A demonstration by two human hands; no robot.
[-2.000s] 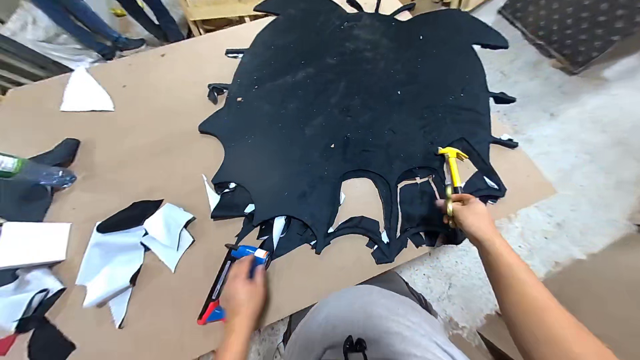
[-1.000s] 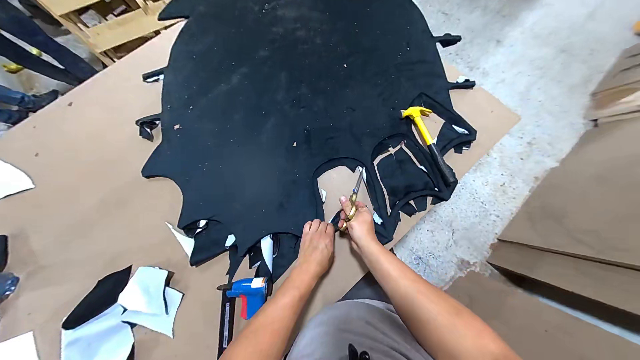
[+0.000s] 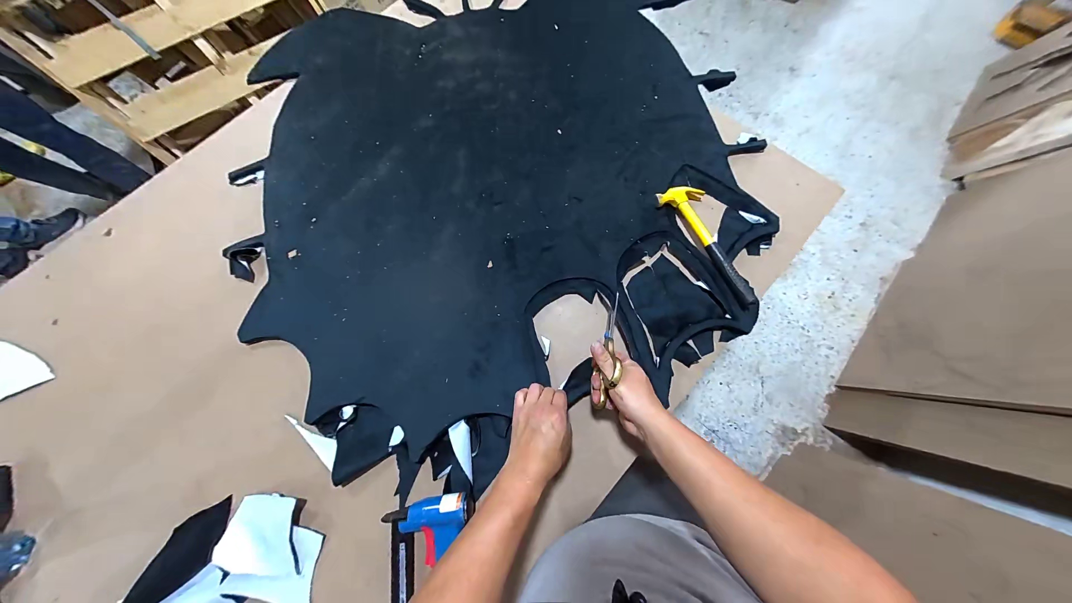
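My right hand (image 3: 624,389) grips a pair of scissors (image 3: 609,360) with gold-coloured handles. The blades point away from me at a strip of fabric beside a cut-out in the large black fabric piece (image 3: 435,218). Left of it, my left hand (image 3: 538,423) rests with bent fingers on the lower edge of the black fabric; whether it pinches the cloth is hidden. A yellow claw hammer (image 3: 697,224) with a black grip lies on the fabric's right part. Near my left forearm lies a blue and red glue gun (image 3: 437,517), partly hidden by the arm.
Brown board (image 3: 151,368) lies under the fabric. White and black fabric scraps (image 3: 255,536) are at lower left, another white scrap (image 3: 21,371) at the left edge. Wooden pallets (image 3: 176,84) and a person's legs (image 3: 63,134) are at upper left. Stacked brown sheets (image 3: 971,293) stand at right.
Two seconds ago my right hand was beside the hammer and my left hand near the glue gun. Both have come together at the fabric's lower edge. The view has shifted.
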